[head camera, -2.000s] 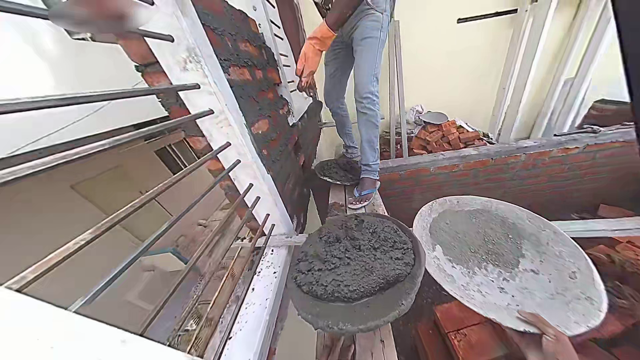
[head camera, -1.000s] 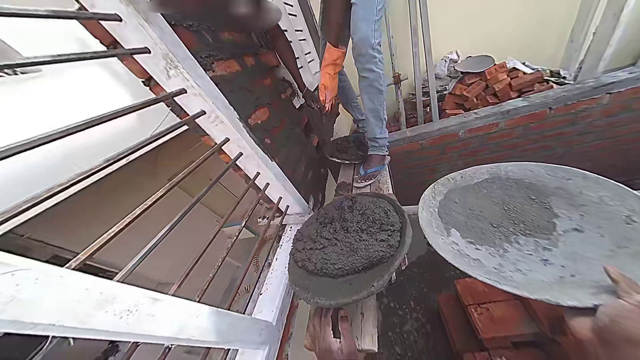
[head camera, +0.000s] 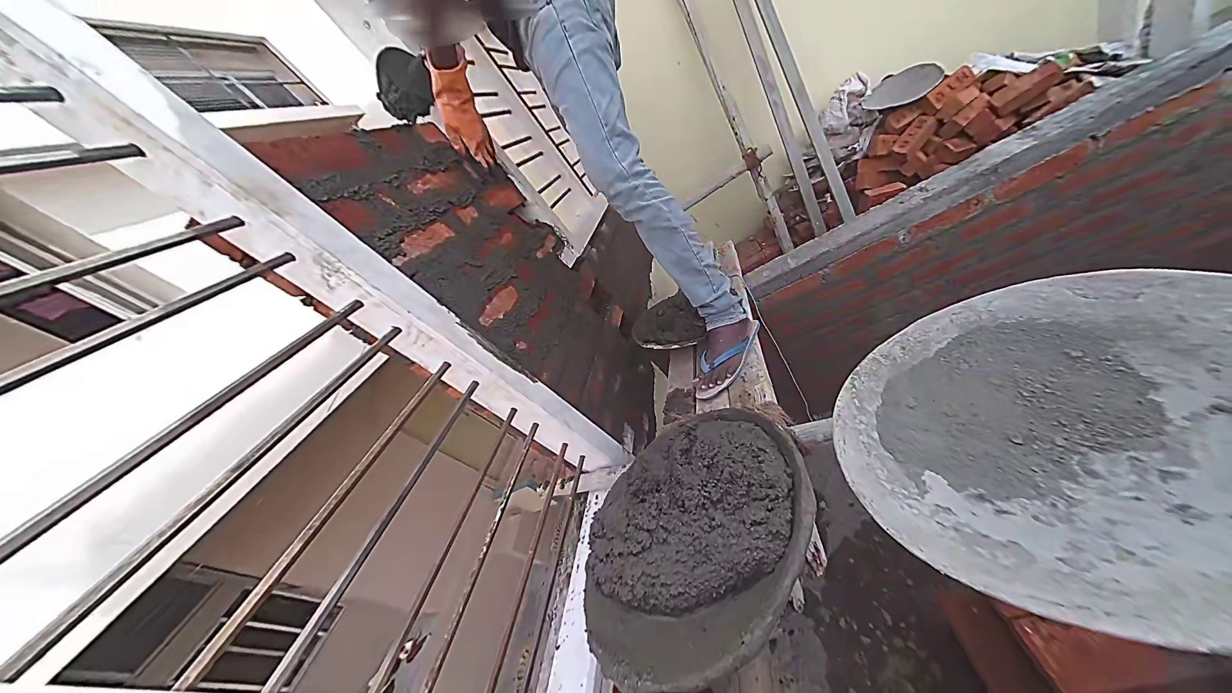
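Neither my left hand nor my right hand shows now. A round pan (head camera: 674, 635) heaped with wet mortar (head camera: 698, 515) rests on wooden planks (head camera: 760, 375) at the lower middle. To its right, a wide shallow pan (head camera: 1136, 577) with grey cement powder or dry mix (head camera: 1020, 409) sits tilted in view, above red bricks (head camera: 1088, 654). Farther along the planks, a smaller pan of mortar (head camera: 671, 320) lies beside another person's sandalled foot (head camera: 727, 356). That person's orange-gloved hand (head camera: 462, 111) is at the mortar-smeared brick wall (head camera: 433, 231), near a dark lump of mortar (head camera: 402, 85).
A white frame with projecting metal bars (head camera: 318, 529) runs along the left. A low brick wall (head camera: 1001, 212) crosses the right side, with a pile of bricks (head camera: 962, 120) and another pan (head camera: 903, 87) behind it. Upright poles (head camera: 760, 106) stand near the pale wall.
Both my hands, seen one second ago at the mortar pan and the wide pan, have left the view. The other person's gloved hand has moved up along the brick wall.
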